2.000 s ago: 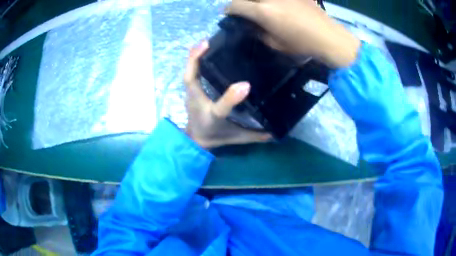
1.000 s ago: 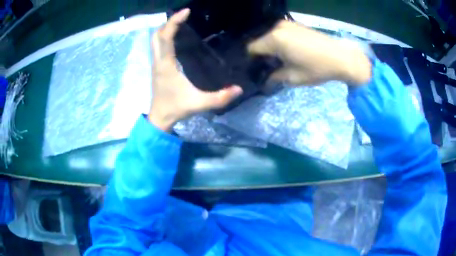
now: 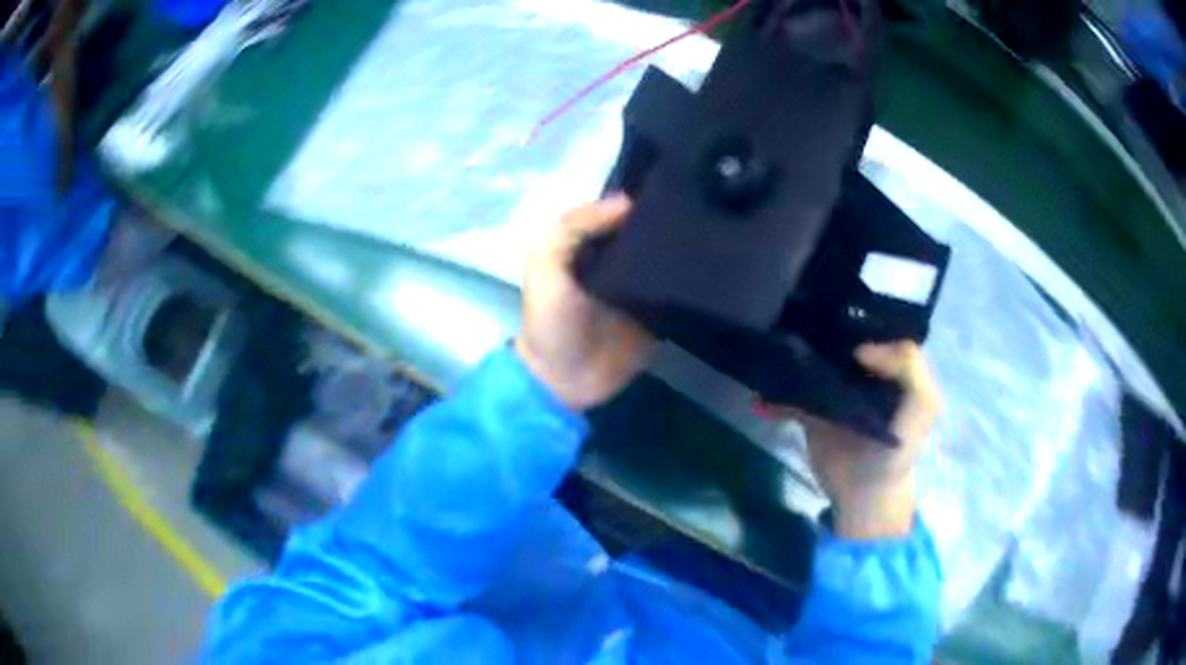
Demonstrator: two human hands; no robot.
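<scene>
A black plastic housing (image 3: pixel 741 195) is held up above the bench, tilted, with a flat face and a round dark knob-like part with a bright centre. A black side part with a pale rectangular opening or label shows at its right. A red wire (image 3: pixel 624 65) trails from its top to the left. My left hand (image 3: pixel 579 305) grips the housing's lower left corner. My right hand (image 3: pixel 874 422) grips its lower right edge. Fingers behind the housing are hidden, and the picture is somewhat blurred.
Bubble wrap sheets (image 3: pixel 455 117) lie on the green bench (image 3: pixel 351 266), left and right of the housing. A cable bundle (image 3: pixel 195 78) is at the upper left. Dark parts (image 3: pixel 1145 461) lie at the far right. A pale stool (image 3: pixel 130 338) stands below the bench, near a yellow floor line.
The view has turned and shifted. The housing now shows a flat face with a round part and a red wire. My right hand has moved from the housing's upper side to its lower right edge.
</scene>
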